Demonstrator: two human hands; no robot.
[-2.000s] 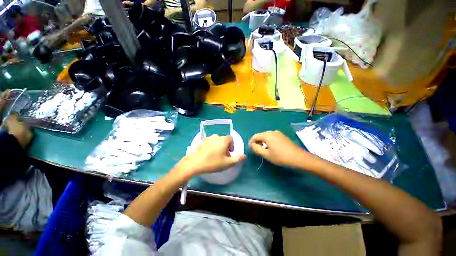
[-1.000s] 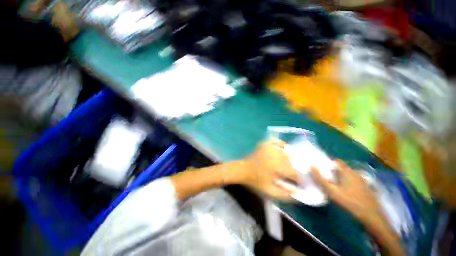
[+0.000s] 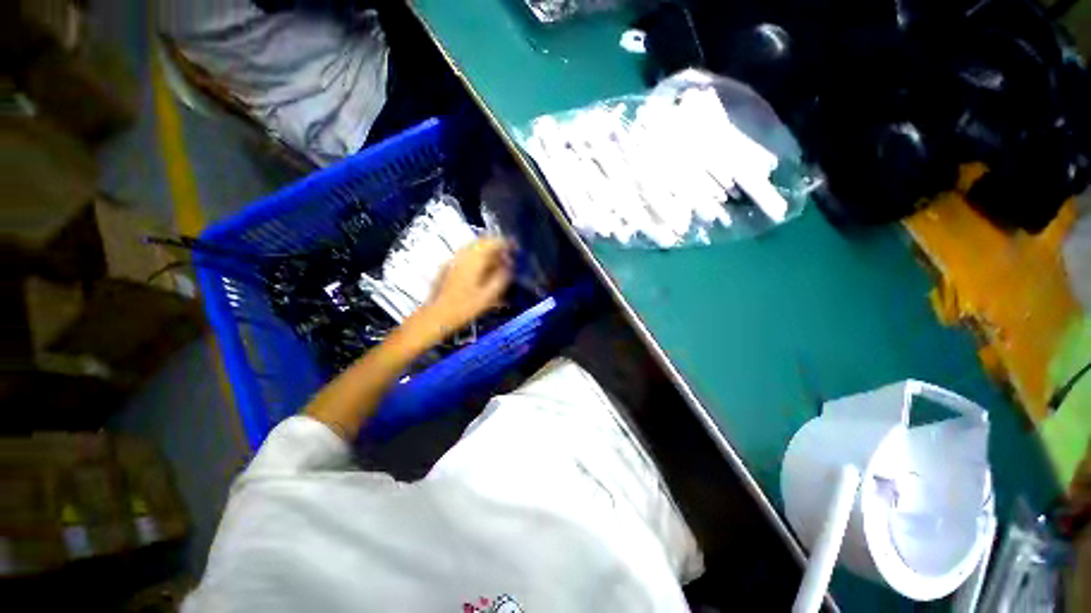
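My left hand [image 3: 476, 281] reaches into the blue crate [image 3: 233, 347], over the right part of a bundle of white parts [image 3: 419, 258]. Its fingertips are hard to see, so I cannot tell whether it grips anything. Small dark parts [image 3: 317, 311] lie in the crate beside the bundle. The white round housing [image 3: 814, 473] lies tilted on the green bench at the lower right, its rectangular frame towards the back. A white strip [image 3: 828, 545] hangs from it past the bench edge. My right hand is not in view.
A clear bag of white strips [image 3: 658, 168] lies on the bench [image 3: 718, 323]. Black glossy covers [image 3: 903, 144] are heaped at the upper right, beside orange sheeting [image 3: 999, 281]. Another clear bag [image 3: 1029, 575] shows at the lower right. Cartons [image 3: 90, 491] stand on the floor at the left.
The view has turned left and down to the crate. My left hand has let go of the housing and moved into the crate. My right hand has left the picture.
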